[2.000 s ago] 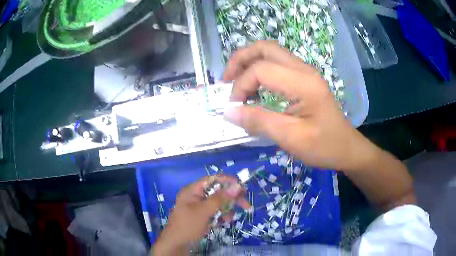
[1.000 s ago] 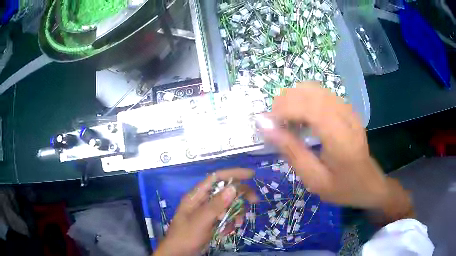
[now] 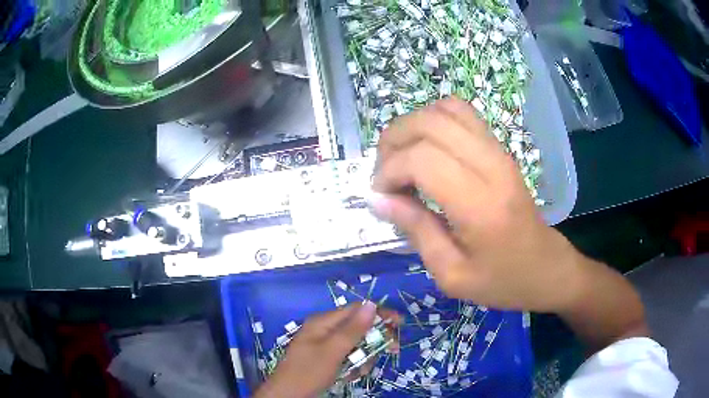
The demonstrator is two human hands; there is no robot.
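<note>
My left hand (image 3: 330, 346) is over the blue tray (image 3: 237, 311), closed around a bunch of white-headed stemmed parts (image 3: 357, 357). My right hand (image 3: 474, 210) is at the right end of the bright metal assembly fixture (image 3: 256, 225), its thumb and index fingertips close together. Glare and the fingers hide whether a part is between them. More stemmed parts lie scattered in the tray.
A clear bin (image 3: 561, 186) heaped with stemmed parts is beyond my right hand. A bowl feeder (image 3: 210, 66) with green inside is upper left, and a feeder track (image 3: 319, 85) runs to the fixture. A small clear box (image 3: 595, 97) and a blue scoop-like shape (image 3: 661, 74) are at right.
My right hand has moved up and left to the fixture's right end. My left hand stays over the tray with its bunch, turned slightly, its fingers drawn in. The whole view has shifted slightly.
</note>
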